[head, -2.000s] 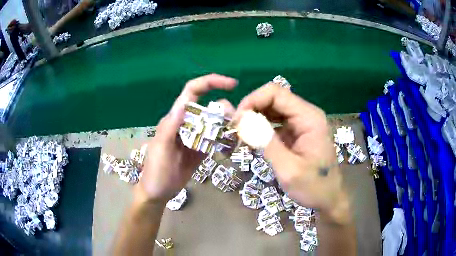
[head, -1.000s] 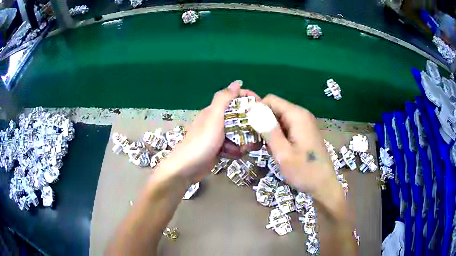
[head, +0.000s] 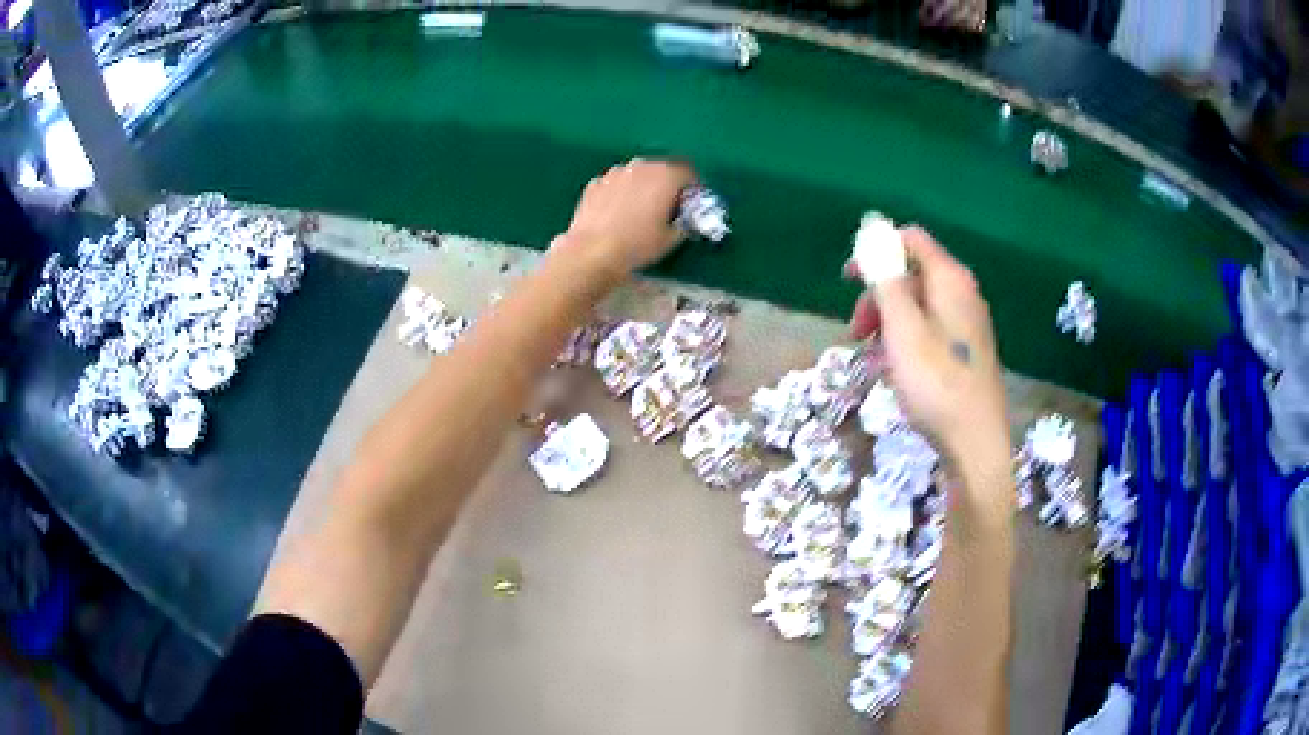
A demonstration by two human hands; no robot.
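Note:
My left hand [head: 632, 213] reaches over the near part of the green belt, fingers curled. A white insert [head: 704, 213] touches its fingertips; whether they still grip it cannot be told. My right hand [head: 940, 338] is raised at the board's far edge, thumb and fingers apart, with no part visible in it. A pale cover [head: 879, 247] sits on its thumb. Below and between the hands, white inserts with brass strips [head: 815, 539] lie clustered on the tan board. A white piece [head: 570, 452] lies plain side up. A small brass contact [head: 505, 579] lies nearer me.
The green belt [head: 431, 129] runs across the far side and carries spaced inserts [head: 1077, 312]. A large heap of white housings [head: 172, 316] covers part of the dark bench at left. Blue ridged trays [head: 1199, 531] with pale pieces stand at right.
My hands have separated. My left hand has moved out to the belt with an insert at its fingertips; my right hand has moved right. The view has shifted and tilted.

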